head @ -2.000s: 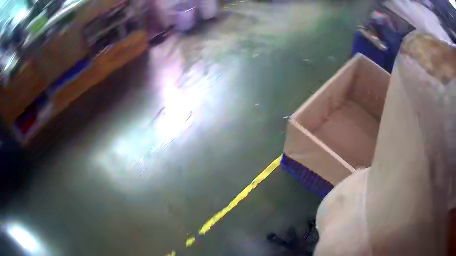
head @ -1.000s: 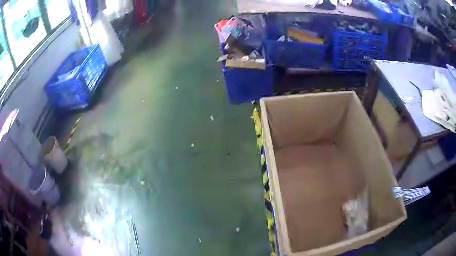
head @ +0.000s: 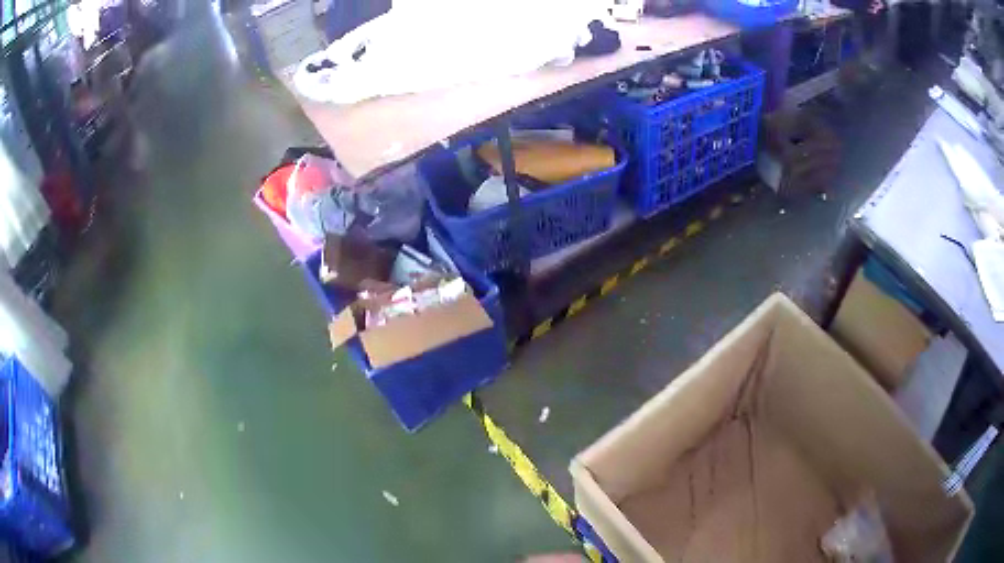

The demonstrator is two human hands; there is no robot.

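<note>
A large open brown carton (head: 688, 390) stands on the floor at the lower right. A small pale, partly clear bag-like item (head: 860, 537) lies in its near right corner. The rest of the carton's inside shows bare brown board. A small blurred skin-toned patch (head: 556, 559) at the bottom edge, left of the carton, may be part of my left hand; its fingers and any hold are hidden. My right hand is out of the picture.
A whitish table (head: 908, 225) with cream pieces (head: 971, 187) is at right. Ahead, a bench (head: 413, 123) bears overexposed white cloth, with blue crates (head: 705, 143) beneath. A blue bin (head: 424, 379) holding a small carton stands by yellow-black floor tape (head: 528, 471). Another blue crate (head: 31, 462) is far left.
The view has swung right and closer to the bench. The carton now appears lower and further right. A skin-toned patch has appeared at the bottom edge.
</note>
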